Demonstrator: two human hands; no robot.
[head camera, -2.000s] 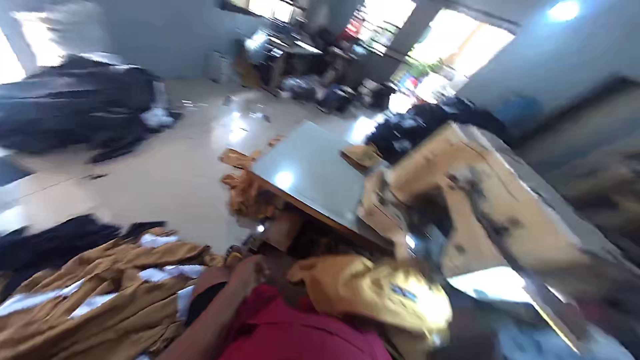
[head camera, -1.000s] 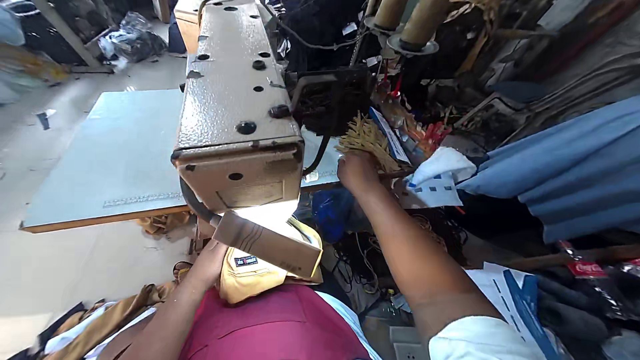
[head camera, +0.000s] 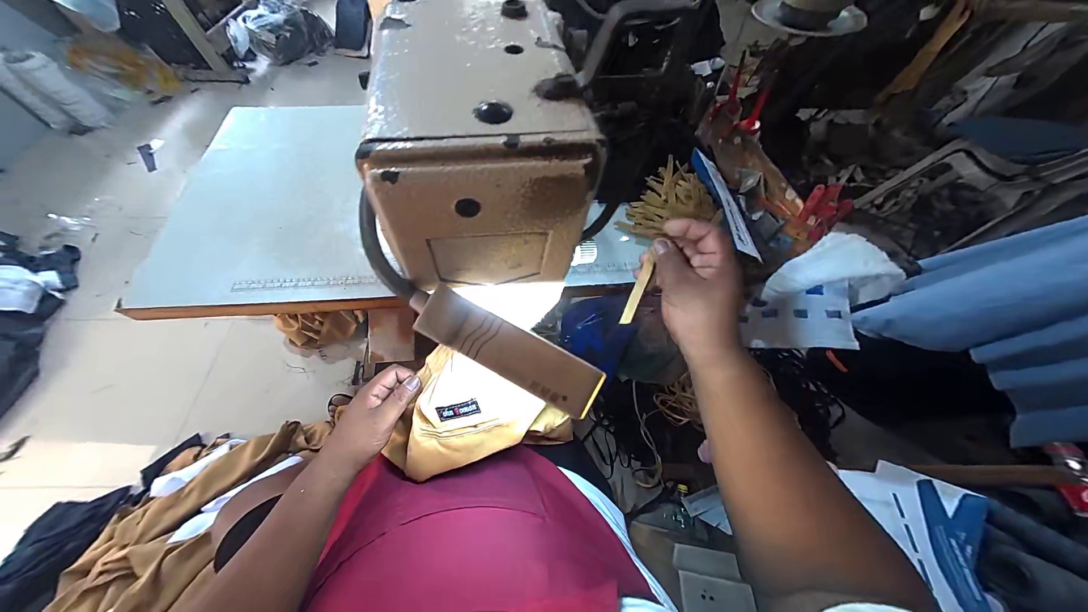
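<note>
My left hand (head camera: 378, 416) pinches the left edge of a mustard-yellow garment (head camera: 467, 442) that bears a small dark label and lies on my lap. Between the fingers of my right hand (head camera: 701, 280) is a narrow yellow fabric strip (head camera: 637, 291), hanging down. Just above that hand lies a bundle of similar strips (head camera: 670, 202) on the machine table. The beige sewing machine (head camera: 480, 195) stands in front of me, its needle area hidden. A brown lamp head (head camera: 510, 350) hangs below it and covers part of the garment, which is brightly lit.
The pale table top (head camera: 255, 212) extends left with a printed ruler scale. Brown and white garments (head camera: 187, 527) are heaped at lower left. Blue cloth (head camera: 1003, 314) hangs at right, beside white fabric (head camera: 837, 268). Red-handled tools (head camera: 823, 211) lie beyond the strips. Cords hang below the table.
The view has swung round to the machine since the first frame. Since one second ago, my right hand has drawn back a little from the bundle, and a strip now shows in its fingers.
</note>
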